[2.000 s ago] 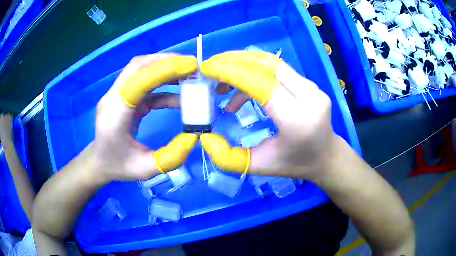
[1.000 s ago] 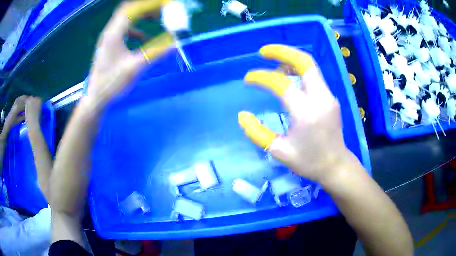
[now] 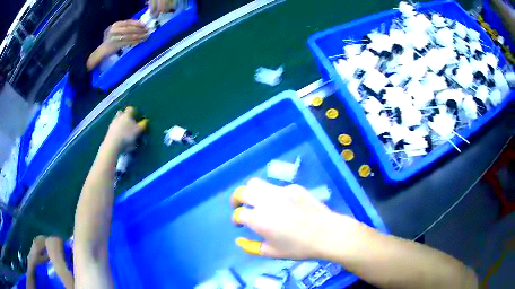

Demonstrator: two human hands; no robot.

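My left hand (image 3: 127, 131), blurred and with yellow finger cots, is over the green conveyor (image 3: 226, 93) beyond the bin. Its fingertips look apart, with nothing visible between them. A white wired unit (image 3: 122, 162) lies beside its wrist, partly hidden. Another white-and-black unit (image 3: 177, 135) lies on the belt to the right. My right hand (image 3: 282, 220) is open and empty above the blue work bin (image 3: 197, 195), its yellow-capped fingers apart. Clear housings lie in the bin, one (image 3: 283, 169) beyond the right hand and several at the near side, cut off by the frame edge.
A blue bin (image 3: 361, 138) heaped with wired units stands at right. Several rolled finger cots (image 3: 345, 139) line the dark edge between bins. A clear part (image 3: 269, 75) lies on the belt. Another person's hands (image 3: 125, 35) work over a blue bin across the belt; other hands (image 3: 48, 254) show at lower left.
The view has shifted, showing more conveyor. My left hand has reached farther out over the belt, and the unit it held no longer shows between its fingertips. My right hand remains empty over the bin.
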